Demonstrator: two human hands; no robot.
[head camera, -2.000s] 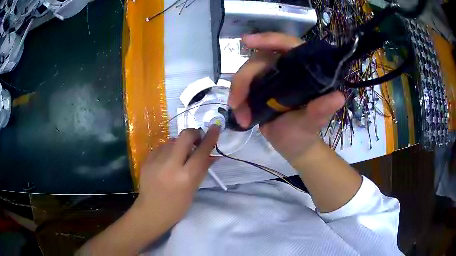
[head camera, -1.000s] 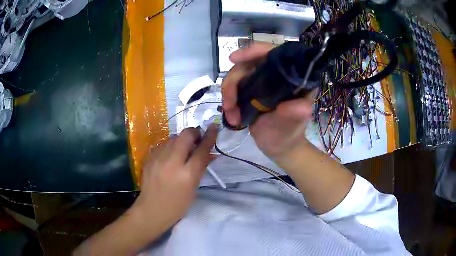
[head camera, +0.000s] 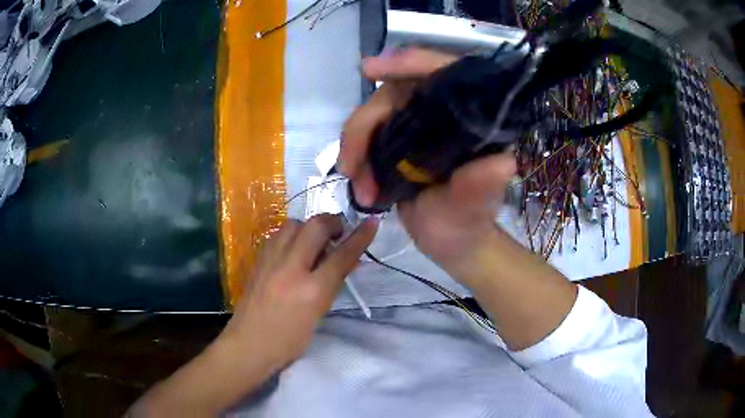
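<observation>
A white plastic housing lies on the whitish work sheet in front of me, partly hidden by my hands and the tool. My left hand holds its near side, thumb and fingers pressed at its centre. My right hand is shut on the black electric screwdriver with an orange mark. The screwdriver's front end is over the housing's centre; its tip is hidden. Thin dark wires run from the housing to the right toward my sleeve. A white leg sticks out toward me.
A silver-grey metal box stands behind my right hand. A tangled heap of wire leads lies at right, with rows of small round components beyond. White housings are piled at far left on the dark green mat. Orange tape edges the sheet.
The screwdriver has moved left over the housing and now covers more of it, including its centre. My left hand stays at the housing. The whole view has shifted slightly.
</observation>
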